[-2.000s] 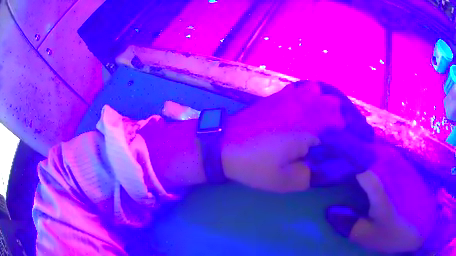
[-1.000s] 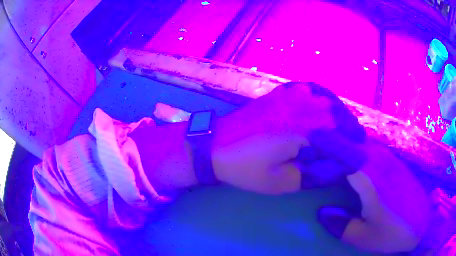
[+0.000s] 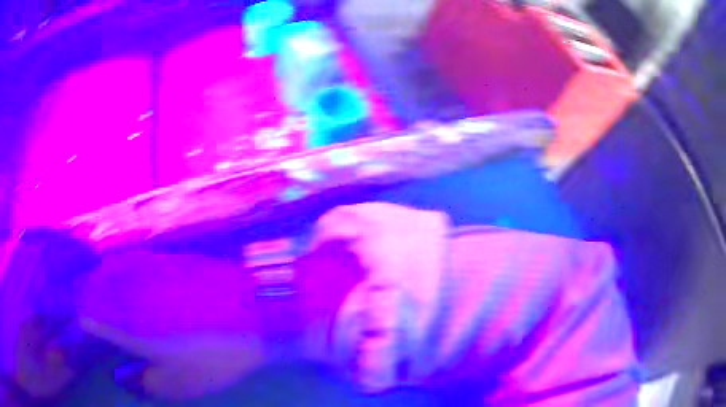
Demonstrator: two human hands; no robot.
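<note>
My right hand (image 3: 171,306) is at the lower left, blurred, with dark coverings on its fingertips and a banded strap (image 3: 272,270) at the wrist. Part of what looks like my left hand (image 3: 44,358) shows at the left edge, close to the right hand's fingers and cut off by the edge. Whether either hand holds anything cannot be told. The pale pink-lit right sleeve (image 3: 509,294) crosses the lower middle.
The splattered bench edge (image 3: 231,195) runs across, above a blue front panel (image 3: 493,195). Several cyan cups (image 3: 338,111) stand behind it on the magenta-lit bench (image 3: 95,131). An orange-red bin (image 3: 593,107) holding small items is at the upper right. A dark curved line runs at the right.
The view has swung to the right. The left wrist and its watch have left the picture, the hands now lie at the lower left, and the cups and red bin have come into view.
</note>
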